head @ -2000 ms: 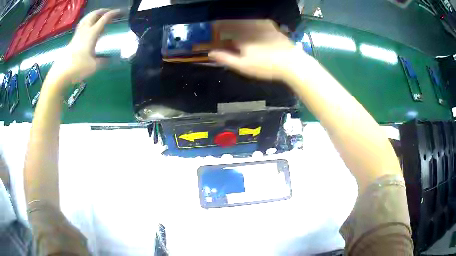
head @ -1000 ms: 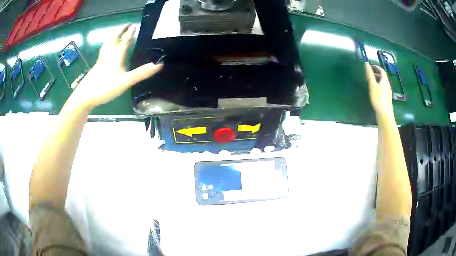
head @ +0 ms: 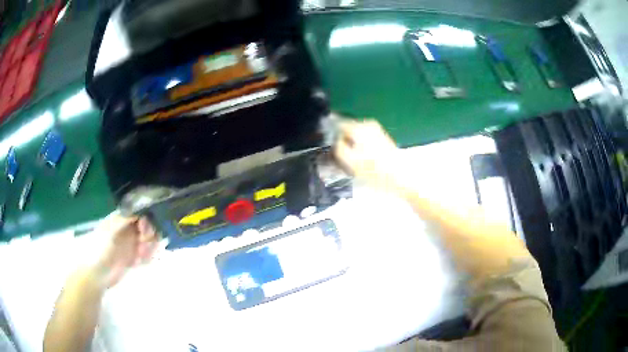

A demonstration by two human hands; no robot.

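The black bench press [head: 220, 148] stands in front of me. Its orange-brown fixture [head: 227, 72] shows in the opening with a blue-filmed phone frame [head: 169, 81] on it. My left hand [head: 131, 240] is at the machine's lower left side, fingers curled. My right hand [head: 361, 148] is at its lower right side, blurred, fingers curled. The machine's edges partly hide the fingers, so their contact cannot be told. The front panel carries a red knob [head: 239, 212] between two yellow arrows. A spare phone frame [head: 282, 265] with blue film lies flat on the white table below it.
The green conveyor belt [head: 372, 89] runs behind the press, with blue-filmed frames on both sides. Ribbed black trays [head: 564, 185] stand at the right, with another frame [head: 492, 185] lying beside them. A red tray [head: 24, 58] is at the upper left.
The view has turned and tilted. My right hand has come from over the belt to the press's right side, and my left hand has moved down to its lower left. The fixture shows in the opening again.
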